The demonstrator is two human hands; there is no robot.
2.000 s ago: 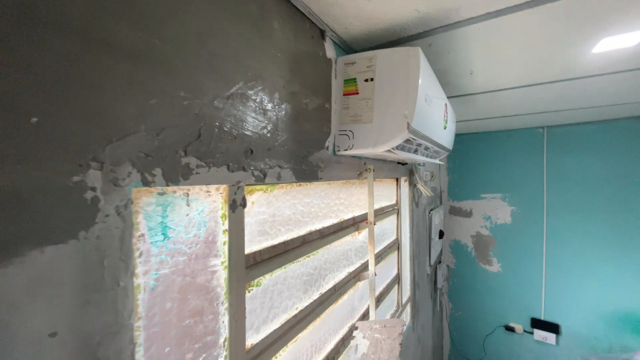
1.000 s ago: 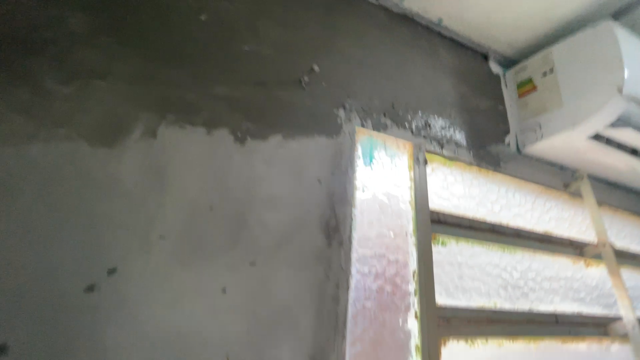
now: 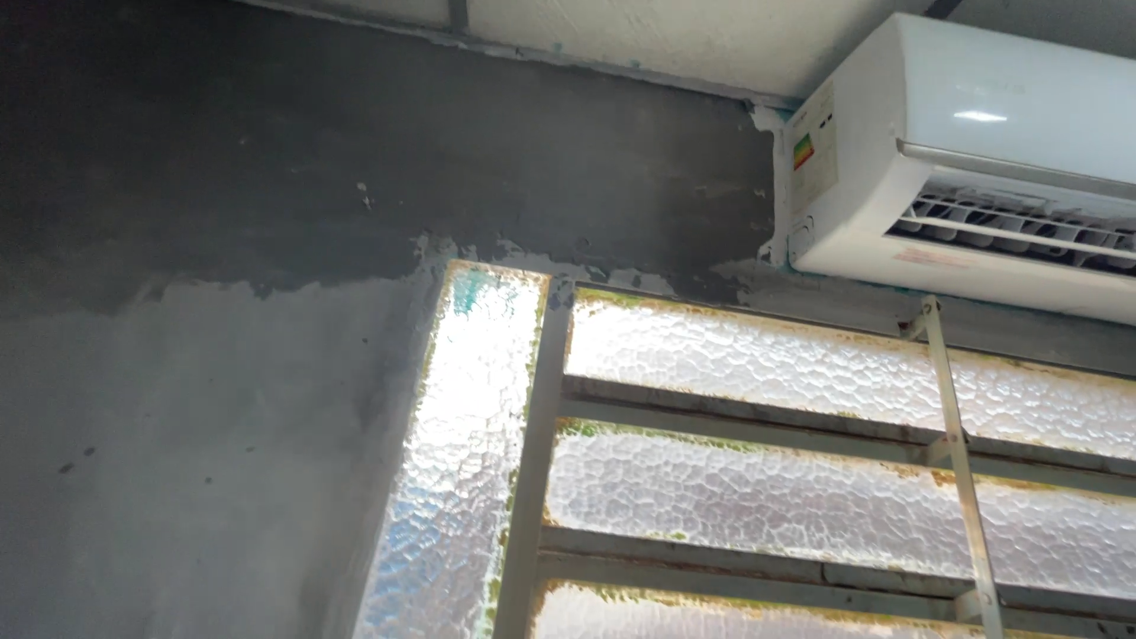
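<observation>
Neither my left hand nor my right hand shows in the head view, so what they hold or touch is hidden. Dark grey plaster [image 3: 550, 160] covers the upper wall and meets a lighter grey patch [image 3: 204, 399] along a ragged line at the left. Below the dark band is a metal-framed window with textured glass panes [image 3: 692, 484] and a tall narrow pane [image 3: 444, 444] at its left side. A white wall-mounted air conditioner [image 3: 1003, 115] hangs at the upper right, its side bearing a label with writing.
The pale panelled ceiling [image 3: 674, 35] slopes across the top, just above the plastered wall. A thin metal bar [image 3: 958, 453] runs down in front of the window louvres at the right. Small chips and dark spots mark the wall.
The view has swung left and nearer to the wall and window; the turquoise wall at the right has left it. No hand shows in any frame.
</observation>
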